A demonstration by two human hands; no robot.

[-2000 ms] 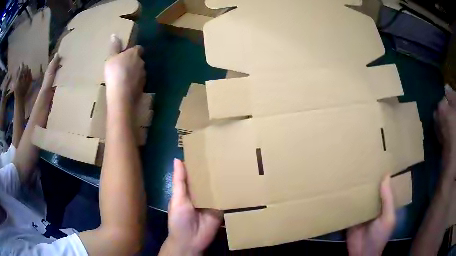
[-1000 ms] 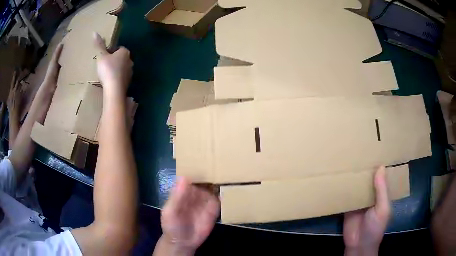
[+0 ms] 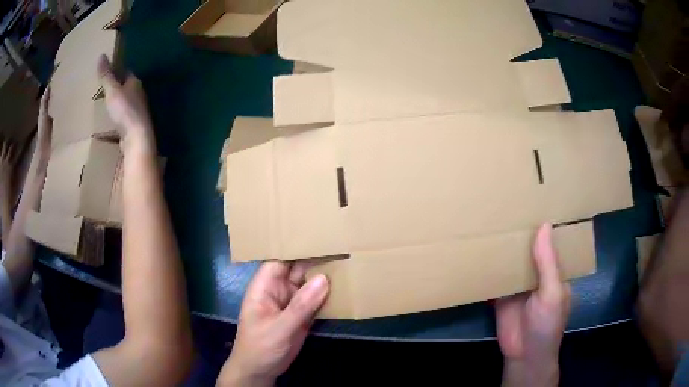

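Note:
A flat tan box blank [image 3: 438,181] lies open in front of me, with two short dark lock slots in its base panel. Its lid panel [image 3: 408,53] points away from me and its far end is cut off by the top edge. My left hand [image 3: 276,314] grips the left end of the front wall panel [image 3: 438,276], thumb on top and fingers partly hidden beneath. My right hand [image 3: 536,306] holds the right part of the same panel, thumb on top, fingers under it. The edges of a stack of blanks [image 3: 245,136] show behind the blank's left side.
A neighbour's arm [image 3: 155,249] reaches over another blank [image 3: 64,174] at the left. An open small box [image 3: 230,26] stands on the dark-green table [image 3: 185,98] at the far side. A purple-grey object [image 3: 593,19] is at the far right. Another person's arm [image 3: 665,280] is at the right edge.
The blank has shifted left and away from me in the picture. My left hand has closed on the front panel's left end. My right hand keeps its hold.

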